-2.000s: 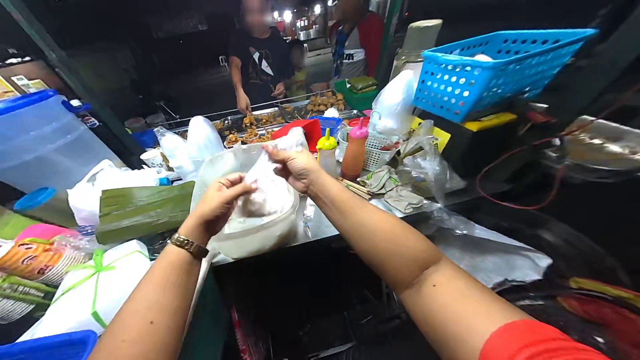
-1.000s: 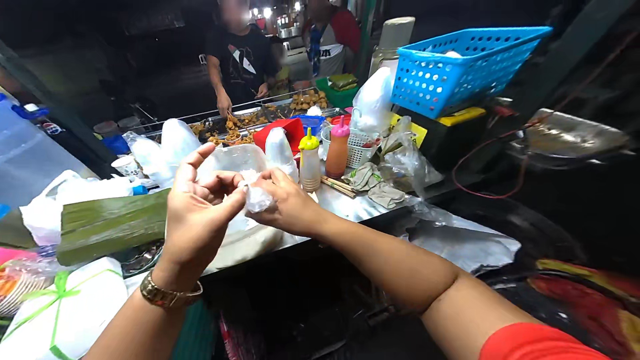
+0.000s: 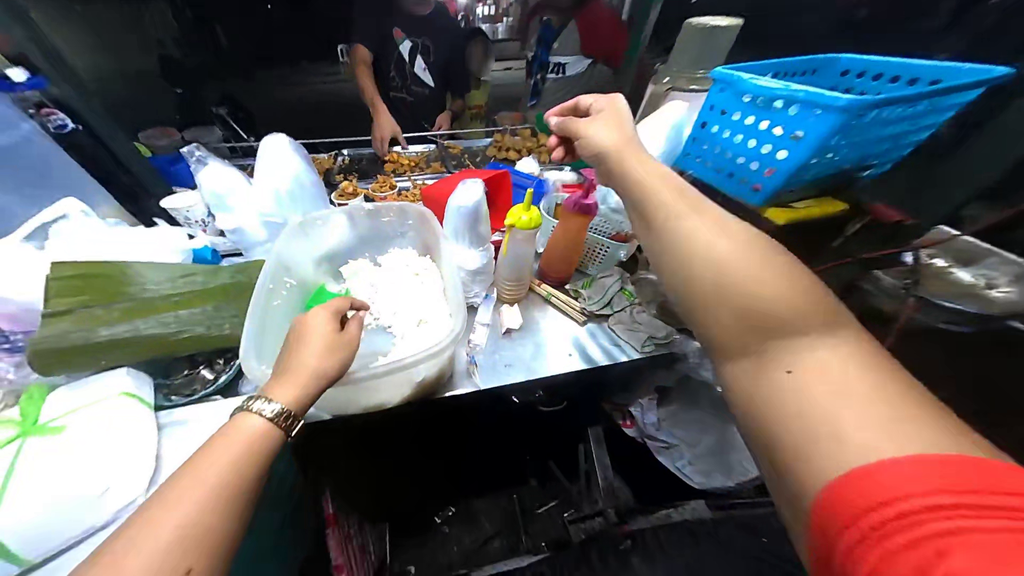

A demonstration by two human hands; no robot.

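Observation:
My left hand point(image 3: 324, 344) reaches over the near left part of a translucent plastic tub point(image 3: 276, 312) of white cooked rice point(image 3: 404, 296). Its fingers are at a green plastic utensil point(image 3: 322, 296) in the tub; whether they grip it is hard to tell. My right hand point(image 3: 592, 132) is raised at the upper right, fingertips drawn together, above the squeeze bottles and left of a blue perforated basket point(image 3: 800, 120); anything between the fingertips cannot be made out. A small whitish wrapped piece point(image 3: 510, 318) lies on the metal counter beside the tub.
A yellow-capped bottle point(image 3: 518, 256), an orange sauce bottle point(image 3: 570, 240), wooden sticks point(image 3: 558, 302) and cloths point(image 3: 628, 308) stand or lie right of the tub. Banana leaves point(image 3: 152, 308) lie left. Trays of fried food point(image 3: 412, 164) stand behind, where a person point(image 3: 412, 64) reaches in.
My hands were together over the tub with thin white plastic; now they are apart. The left has moved down into the tub, the right up and away. The rice and green utensil now show.

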